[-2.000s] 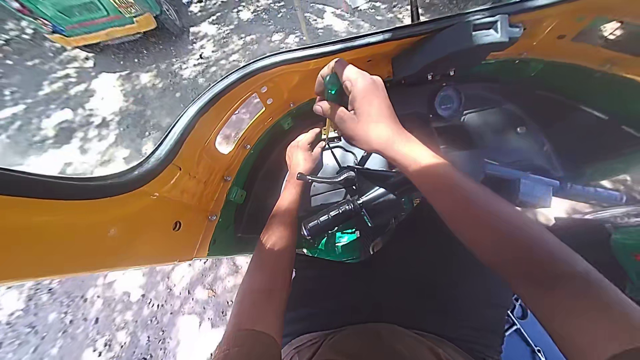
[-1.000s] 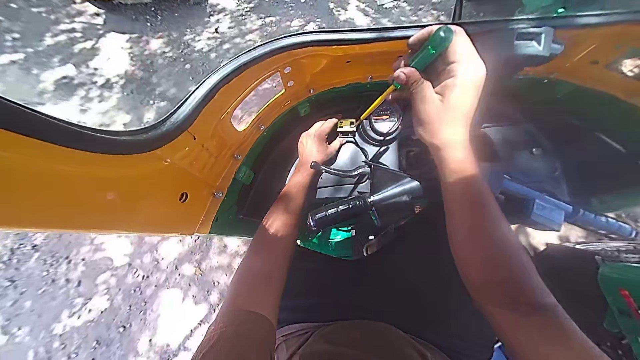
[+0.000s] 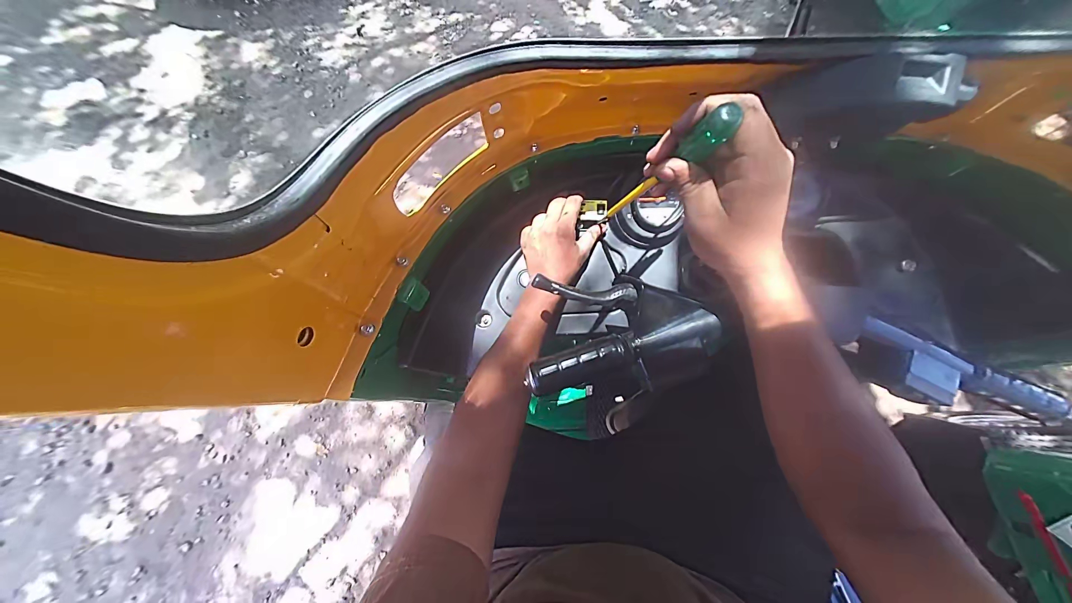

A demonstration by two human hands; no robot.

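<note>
My right hand (image 3: 737,184) grips the green handle of a screwdriver (image 3: 634,194) with a yellow shaft, which slants down to the left. Its tip is at a small yellow and black part (image 3: 593,211) that my left hand (image 3: 556,241) holds between thumb and fingers. The part's exact kind cannot be told. Just right of it is a round gauge (image 3: 657,213) on the grey dashboard panel (image 3: 507,289). Below my left hand are a black lever (image 3: 586,293) and a black rubber handlebar grip (image 3: 582,364), with my left forearm passing beside them.
An orange vehicle body panel (image 3: 193,327) with a black rubber edge (image 3: 276,219) curves around the dashboard. A grey bracket (image 3: 930,79) is at the upper right. On the right lies a blue-grey bar-like part (image 3: 963,368), with a green container (image 3: 1026,502) below it.
Two seconds ago the screwdriver stood nearly upright over my left hand; it now slants, with my right hand farther to the right. The yellow and black part has come into clearer sight.
</note>
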